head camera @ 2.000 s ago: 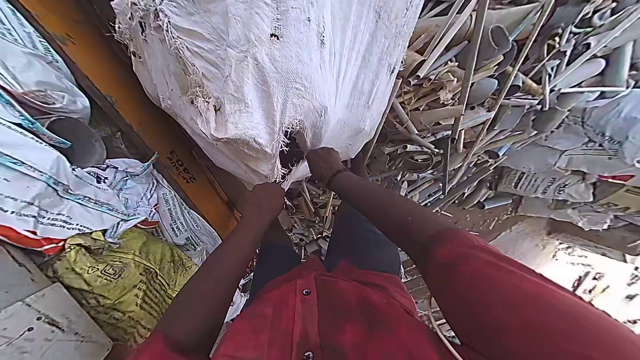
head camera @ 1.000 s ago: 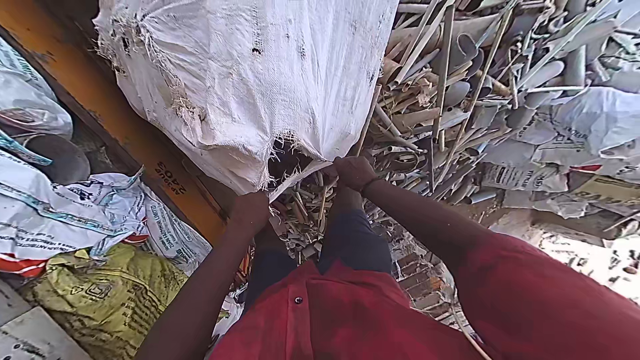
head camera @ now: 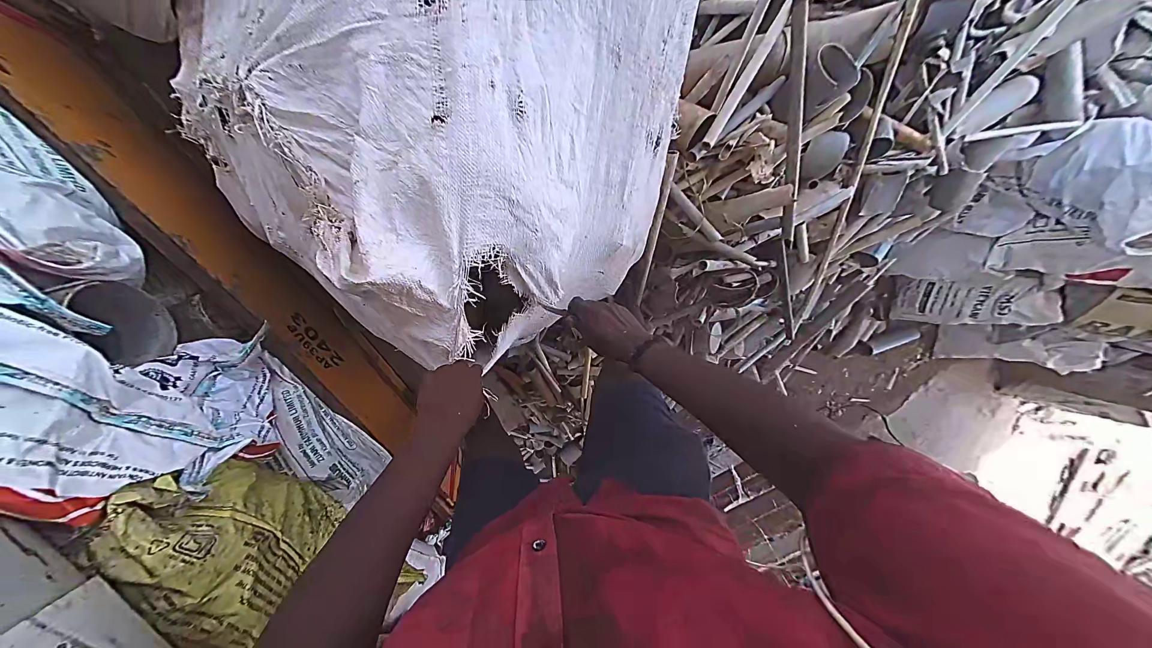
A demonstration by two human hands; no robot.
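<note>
A large white woven plastic sack fills the upper middle of the head view, with frayed patches and a torn, dark hole near its lower edge. My left hand is closed on the sack's edge just below and left of the hole. To the right of the hole, my right hand holds a small bit at the sack's lower edge; whether it is torn cloth or a thin tool cannot be told. What lies inside the hole is too dark to see.
An orange metal beam runs diagonally at the left. Beyond it lie printed white sacks and a yellow sack. Broken pipes and plastic scrap are heaped at the right and around my legs. More printed bags lie farther right.
My right hand has moved to the right, away from my left hand. The hole at the sack's lower edge shows wider than two seconds ago.
</note>
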